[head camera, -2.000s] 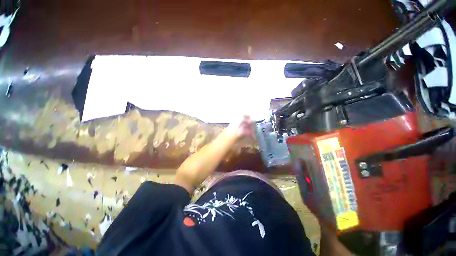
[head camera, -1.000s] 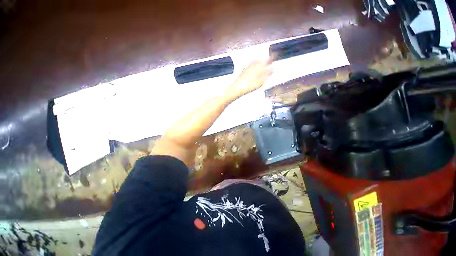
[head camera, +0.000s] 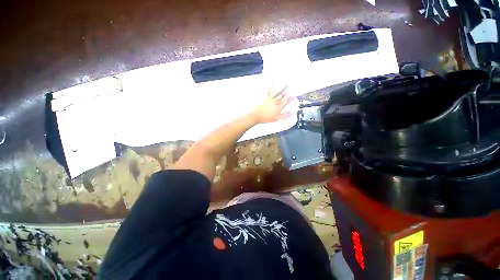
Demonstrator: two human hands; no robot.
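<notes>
The white paper marker (head camera: 181, 109) lies on the dark fabric lay (head camera: 55, 136), whose edge shows at the left end. Two dark oblong weights, one left (head camera: 227, 67) and one right (head camera: 342, 45), lie along the far side of the paper. The cutting machine (head camera: 422, 131), with red box and glowing red digits, stands at right. Its silver base plate (head camera: 305, 149) meets the near edge of the lay. My left hand (head camera: 274, 105) rests on the paper just left of the machine's post, fingers spread, holding nothing. My right hand is not visible.
The reddish-brown table (head camera: 164, 33) has a patchy, peeling near edge. Striped white-and-dark pieces (head camera: 482, 33) lie at the far right. Scraps (head camera: 44, 251) litter the floor at lower left. My torso in a dark shirt is against the near edge.
Since the first frame the machine has turned and the paper shows at a slant. In the last second my left hand moved from beside the right weight nearer to the base plate.
</notes>
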